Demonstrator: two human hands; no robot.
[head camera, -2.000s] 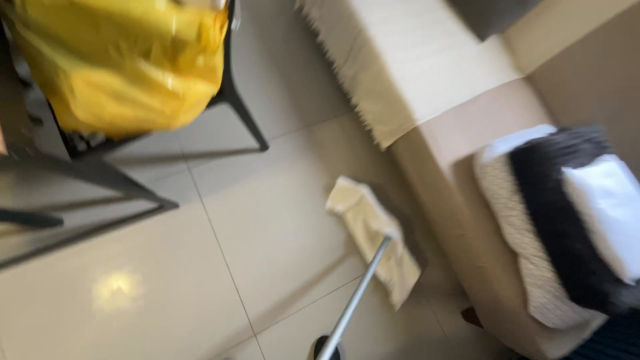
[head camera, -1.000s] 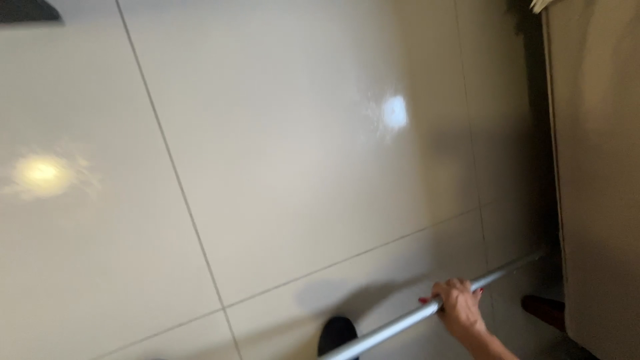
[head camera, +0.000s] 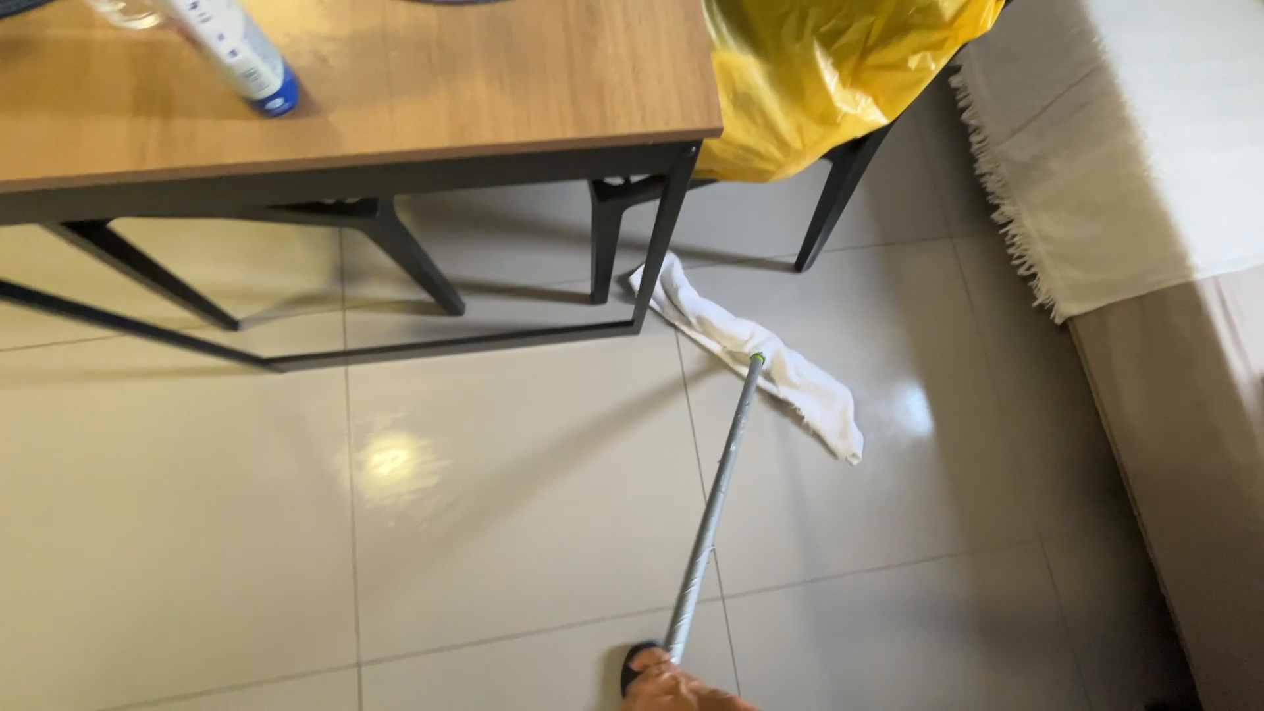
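At the bottom edge, my right hand (head camera: 676, 688) is closed around the grey metal pole (head camera: 716, 513) of a floor squeegee or mop. The pole slants up to a white cloth (head camera: 780, 365) draped over its head, which the cloth hides. The cloth lies flat on the tiled floor, its upper left end by the table's corner leg. The tip of a dark shoe (head camera: 632, 670) shows beside my hand. My left hand is out of view.
A wooden table (head camera: 444, 79) with a dark frame carries a white and blue container (head camera: 242, 59). Behind its corner, a yellow plastic bag (head camera: 829, 79) covers a dark-legged chair. A sofa (head camera: 1145, 395) with a fringed cream throw (head camera: 1086, 178) borders the right side.
The view has shifted greatly, bringing in the table. The cloth, beside the sofa two seconds ago and out of view one second ago, now lies near the table's corner leg. My right hand still grips the pole.
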